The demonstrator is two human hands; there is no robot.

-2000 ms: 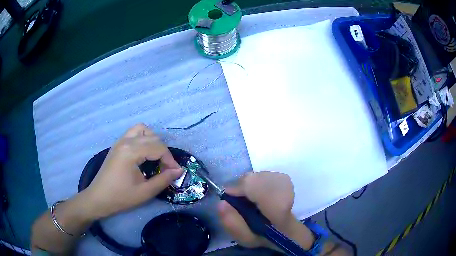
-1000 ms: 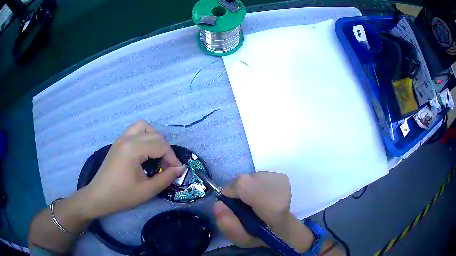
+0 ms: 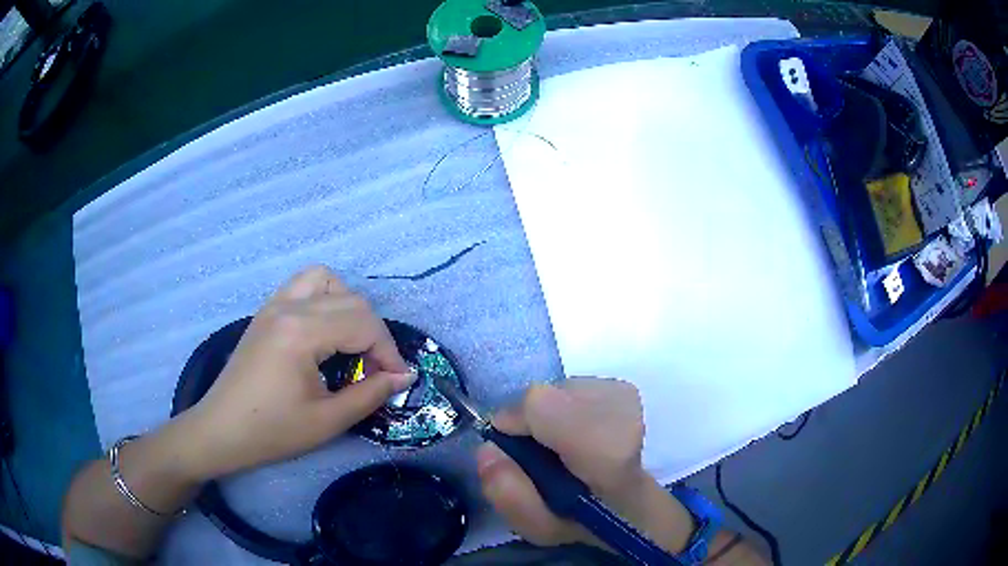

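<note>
The open earcup of the black headphones (image 3: 190, 381) lies on the foam sheet, with a green circuit board (image 3: 439, 412) and a small silver-white rectangle inside. My left hand (image 3: 304, 370) is over the cup's left part, thumb and forefinger pinched at the board; the lead wire between them is barely visible. My right hand (image 3: 580, 442) holds the soldering iron (image 3: 542, 470) like a pen, its tip at the board, right of my left fingertips. The exact contact point is too small to tell. The other round black cup (image 3: 389, 517) lies nearest me.
A solder spool (image 3: 486, 66) stands at the back, with thin solder curling from it. A short dark wire (image 3: 442, 266) lies on the foam sheet (image 3: 265, 210). White paper (image 3: 674, 221) is to the right, then a blue tray (image 3: 763, 111) with cables and a yellow sponge (image 3: 893, 213).
Both hands stay nearly in place at the board. The iron's tip and my left fingertips have shifted only very slightly. The view has shifted a little.
</note>
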